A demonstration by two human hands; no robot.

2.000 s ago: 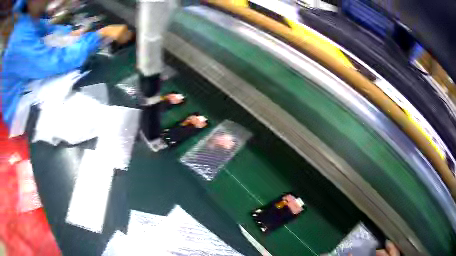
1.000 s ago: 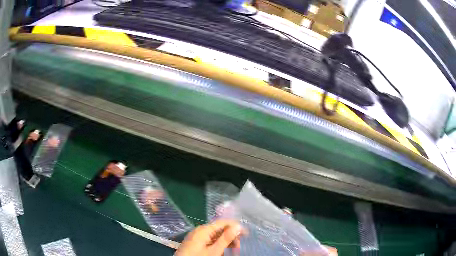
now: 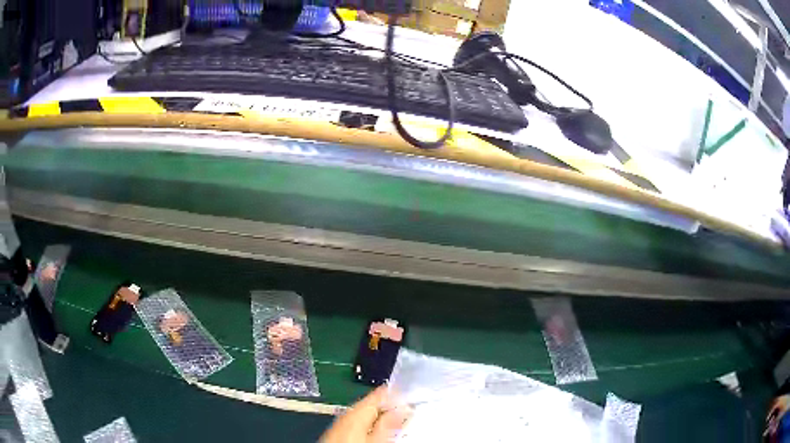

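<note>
My left hand (image 3: 364, 420) is at the bottom edge, partly cut off, with its fingers closed on the left corner of a white bubble bag (image 3: 485, 407). My right hand is not in view. A bare black display module (image 3: 378, 353) with a pink patch lies on the green conveyor just behind the held bag. A filled bubble bag (image 3: 284, 342) lies left of it, and another filled bag (image 3: 184, 333) lies tilted further left. A second bare module (image 3: 116, 311) lies beyond that. A filled bag (image 3: 565, 339) lies to the right.
A raised metal rail (image 3: 416, 260) runs behind the conveyor. Above it is a shelf with a yellow-black taped edge (image 3: 130, 105), a keyboard (image 3: 320, 78) and a cabled black device (image 3: 585, 130). Another filled bag (image 3: 50, 275) and white bags (image 3: 26, 372) are at the left.
The view has swung right and levelled. The filled bag behind my left hand now shows fully, flat on the conveyor. My right fingertips have left view; my left hand still holds bag material.
</note>
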